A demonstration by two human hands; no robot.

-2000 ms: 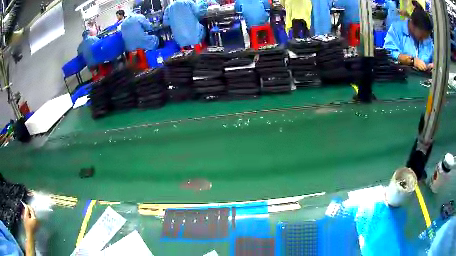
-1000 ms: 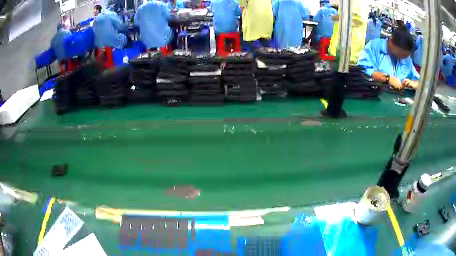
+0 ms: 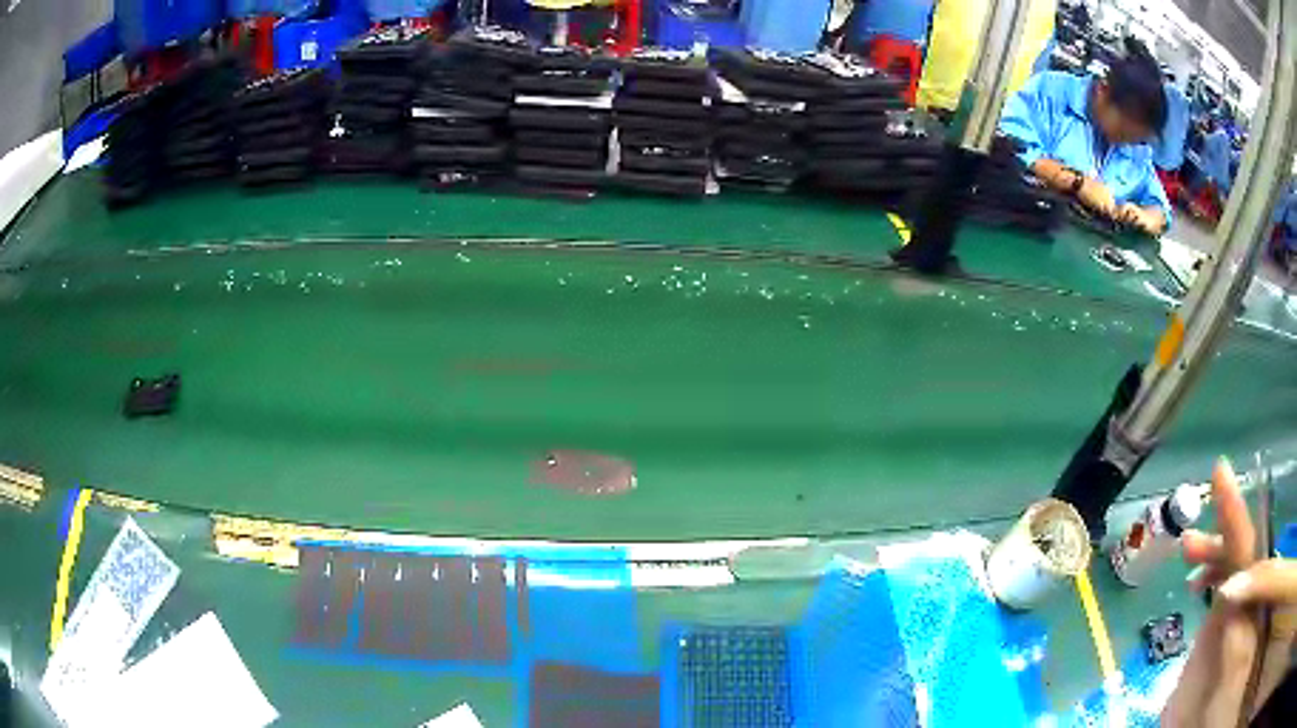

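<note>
My right hand (image 3: 1235, 597) is at the right edge, partly cut off, fingers pointing up. A slim upright tool, seemingly tweezers (image 3: 1262, 612), shows against its fingers; the grip is blurred. My left hand is out of the picture. A small black housing (image 3: 1164, 637) lies left of my right hand. On the bench in front are a sheet of dark strips on blue film (image 3: 434, 609), a plain dark rectangular sheet (image 3: 595, 697), a dark grid of small pieces on blue film (image 3: 734, 676) and shiny blue film (image 3: 939, 640).
A whitish tub (image 3: 1038, 558) and small bottle (image 3: 1155, 533) stand at right beside a metal post (image 3: 1209, 306). White papers (image 3: 171, 676) lie lower left. Another black part (image 3: 152, 395) lies on the green belt (image 3: 427, 370). Black tray stacks (image 3: 562, 128) and a seated person (image 3: 1088, 142) are across it.
The view has swung right and down. My right hand has come into view at the right edge. The person's hand and dark hair at the lower left have left the picture.
</note>
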